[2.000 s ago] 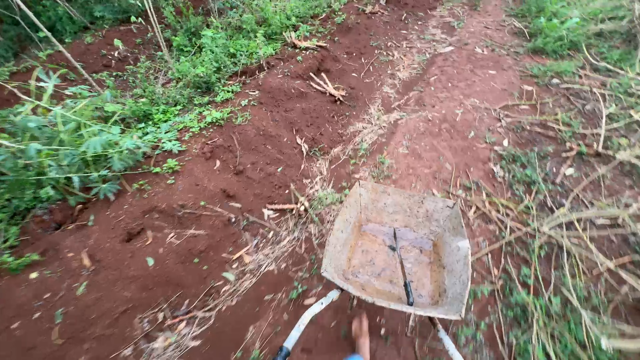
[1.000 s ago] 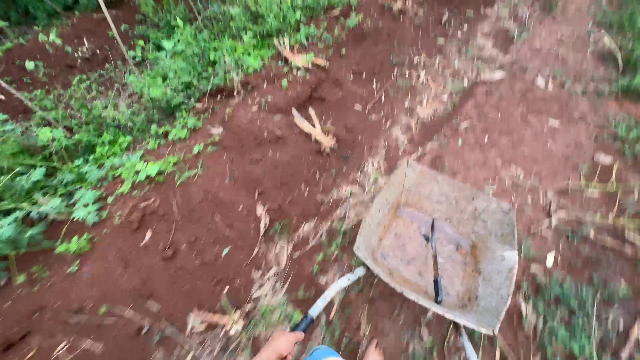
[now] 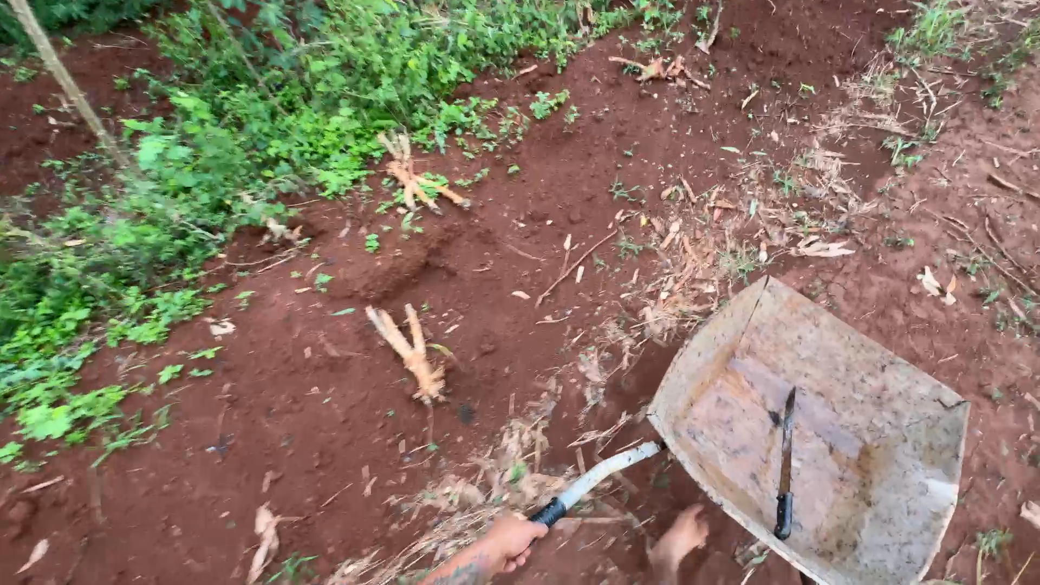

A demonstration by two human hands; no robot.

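My left hand [image 3: 512, 540] is closed around the black grip of the wheelbarrow's left handle [image 3: 605, 471], at the bottom centre. The handle runs up to the wheelbarrow's worn, dirt-stained metal tray [image 3: 865, 357] on the lower right. Inside the tray lies a long knife [image 3: 786, 455] with a dark blade and black handle, its handle end nearest me. A bare foot [image 3: 682, 536] shows between my left hand and the tray. My right hand is outside the frame, and the right handle is almost wholly hidden.
A pale forked woody stump [image 3: 413, 353] lies on the red soil left of the wheelbarrow, with another stump [image 3: 413, 175] beyond it and a third [image 3: 662, 71] farther up. Green low plants [image 3: 268, 122] border the upper left. Dry leaf litter [image 3: 691, 268] and sticks strew the ground.
My left hand, out of sight two seconds ago, now shows on the handle. The view has swung left, so the wheelbarrow sits farther right. The knife remains in the tray.
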